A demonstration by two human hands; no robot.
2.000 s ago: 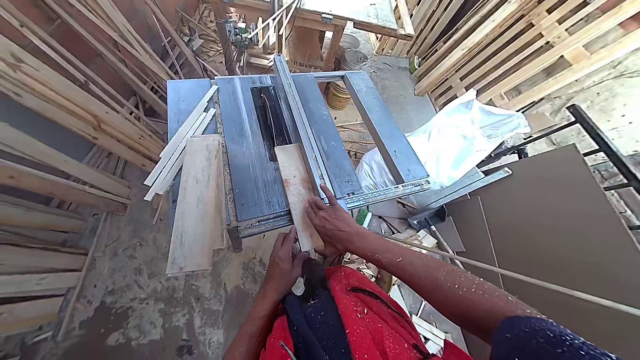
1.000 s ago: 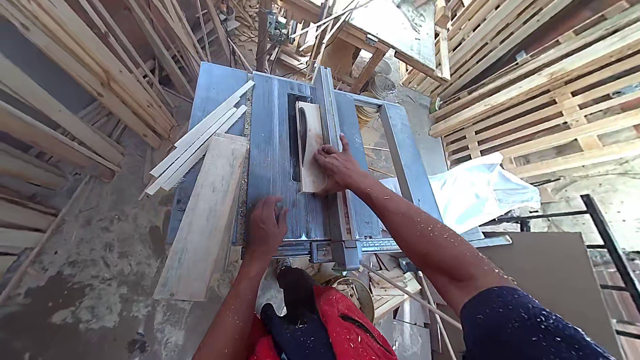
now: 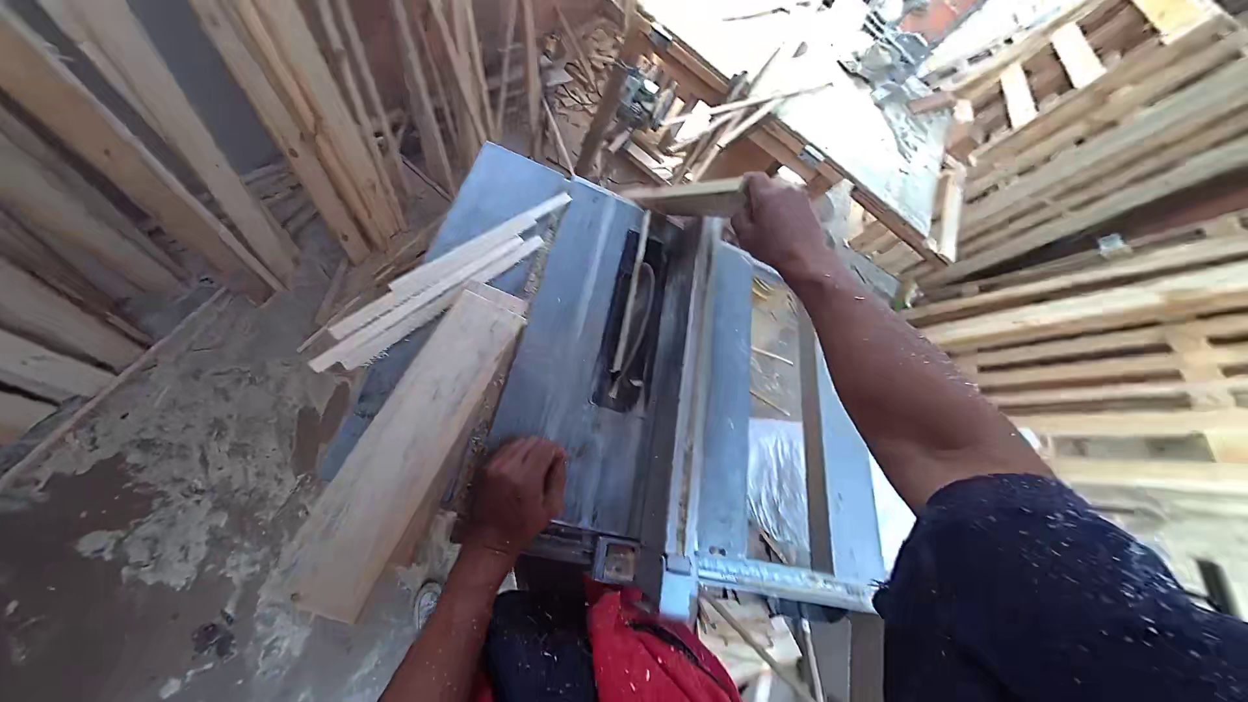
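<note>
My right hand [image 3: 778,222] grips the end of a short wooden board [image 3: 687,198] at the far edge of the table saw [image 3: 570,322], beyond the rip fence [image 3: 693,390]. Left of the fence, the dark blade slot [image 3: 636,322] has a thin wood strip [image 3: 631,302] lying along it; the blade itself is hard to make out. Curled, my left hand [image 3: 519,492] rests on the saw top's near left part and holds nothing that I can see. Wide boards [image 3: 414,448] lie beside it on the left, next to thin white wood strips [image 3: 439,278].
Long timbers [image 3: 292,127] lean at the left. Slatted wooden pallets [image 3: 1102,322] stand at the right. Behind the saw is a workbench [image 3: 858,127] with wood scraps. A fence rail [image 3: 780,577] crosses the near right edge. The concrete floor [image 3: 195,546] shows at the left.
My right hand has moved away from me with the board, from beside the blade slot to the far edge. A thin strip now shows at the slot. My left hand has closed into a curl.
</note>
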